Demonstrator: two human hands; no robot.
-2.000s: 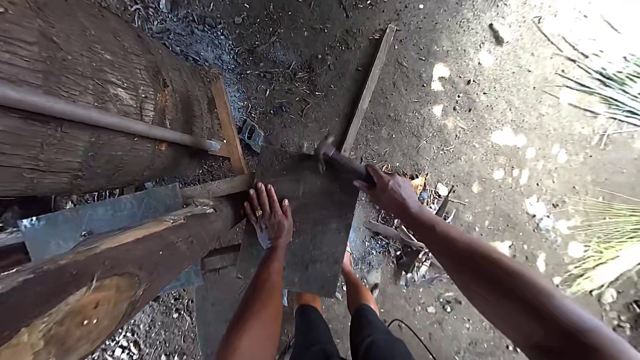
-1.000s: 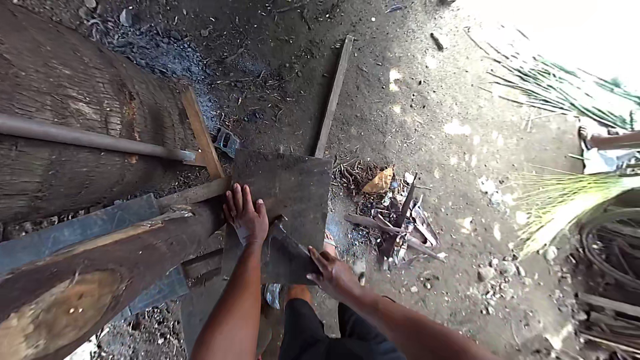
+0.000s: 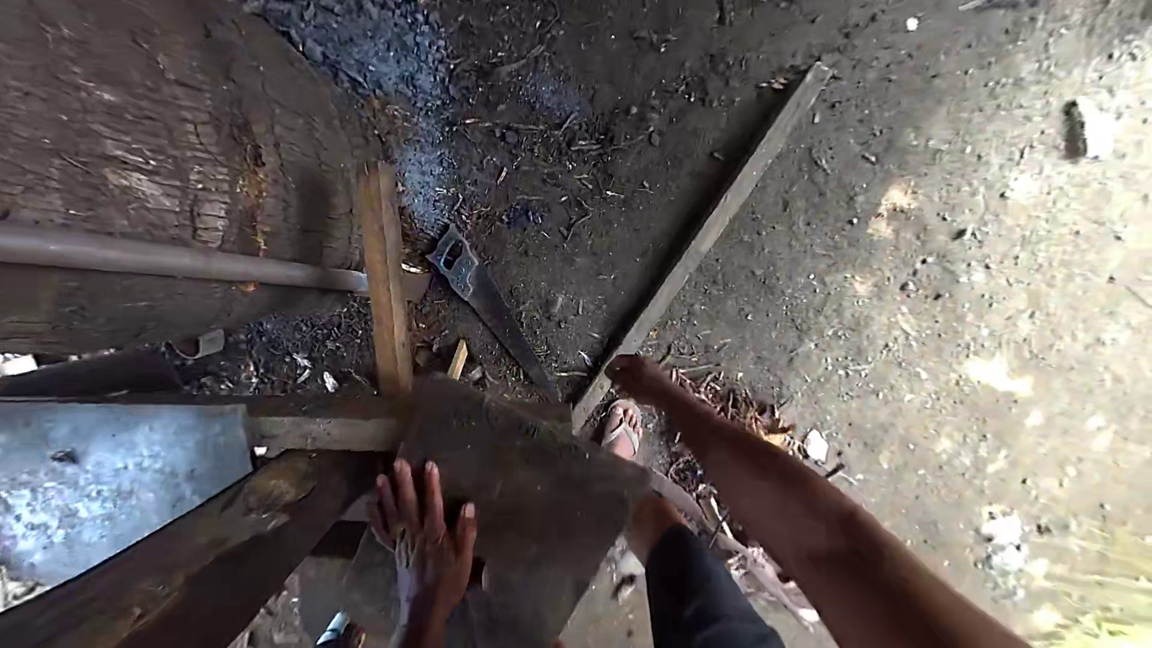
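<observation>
My left hand (image 3: 427, 531) rests palm down on a dark flat sheet (image 3: 540, 495), its fingers spread. The sheet lies tilted over a wooden beam and hangs out above my legs. Beyond the sheet's far right corner, my right hand (image 3: 634, 373) is at the near end of a long wooden strip (image 3: 711, 234); its fingers are blurred, and whether they grip the strip cannot be told. A handsaw (image 3: 495, 306) lies on the ground between the sheet and the strip. No hammer shows plainly; a small dark shape beside my left hand is unclear.
A large trunk (image 3: 162, 153) fills the upper left, with a pipe (image 3: 180, 261) across it. An upright board (image 3: 387, 279) meets a beam (image 3: 324, 432). A metal sheet (image 3: 117, 477) and a dark log (image 3: 180, 549) lie left. My sandalled foot (image 3: 623, 427) stands near the strip.
My right hand held a hammer over the sheet before; now it has moved off the sheet to the strip's near end, with no hammer plainly in it. The view has shifted closer to the saw.
</observation>
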